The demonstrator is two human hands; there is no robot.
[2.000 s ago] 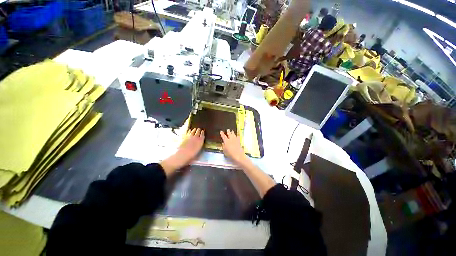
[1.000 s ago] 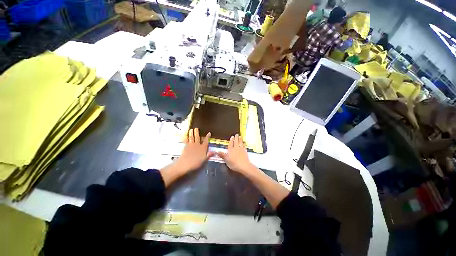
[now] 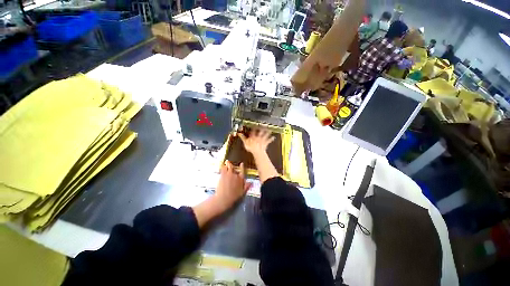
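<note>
A dark brown panel [image 3: 272, 158] lies flat inside the yellow-edged clamp frame [image 3: 287, 152], under the head of the pattern sewing machine [image 3: 205, 119]. My right hand [image 3: 257, 141] is spread on the brown panel near its back edge, fingers apart. My left hand [image 3: 230, 187] rests at the frame's front left edge, fingers apart, with its fingertips at the panel's front. Neither hand grips anything. Part of the panel is hidden under my right hand and wrist. The needle area is too small to make out.
A stack of yellow panels [image 3: 61, 151] lies at left. Brown panels [image 3: 404, 237] and a dark strip [image 3: 355, 223] lie at right, with loose black thread beside them. A control screen [image 3: 385, 115] stands at right rear, near a yellow thread cone [image 3: 324, 115]. A person in a checked shirt is behind.
My right hand has moved from the frame's front edge up onto the brown panel. My left hand stays near the front left edge. The view has shifted, so the machine appears further right.
</note>
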